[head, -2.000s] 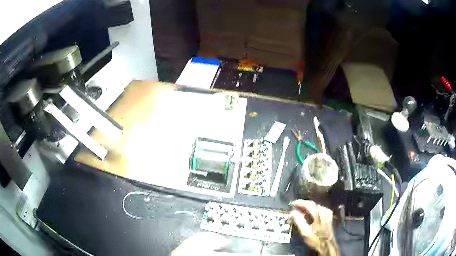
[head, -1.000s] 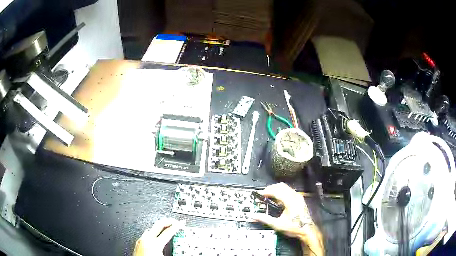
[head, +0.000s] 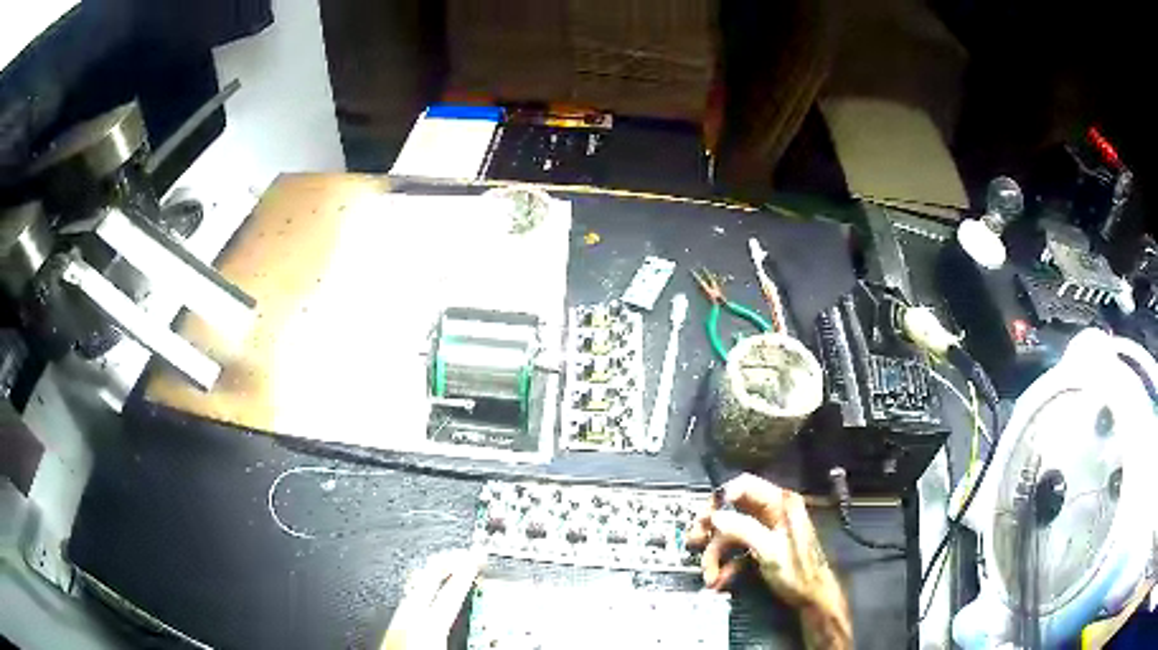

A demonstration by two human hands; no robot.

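A circuit board panel with rows of silver and dark components [head: 591, 526] lies flat on the black ribbed mat. A second, pale panel [head: 597, 618] is nearer me, cut off by the bottom edge. My left hand [head: 434, 599] is washed out by glare and grips the pale panel at its left edge. My right hand [head: 762, 540] is at the right end of the component panel, thumb and fingers bent towards each other. Its fingertips are blurred, so I cannot tell whether they hold something.
Behind the panels stand a solder wire spool [head: 485, 368], an upright reference board strip [head: 602, 378], a white strip tool [head: 668, 368], green-handled pliers [head: 737, 320] and a round grey can [head: 772, 391]. A black ribbed box [head: 876, 381] and a white fan [head: 1067, 489] are right. Pale rails [head: 153, 318] are left.
The pale panel and my left hand have come into clear view at the bottom. A dark object seen in my right fingers one second ago no longer shows clearly. The camera view has shifted.
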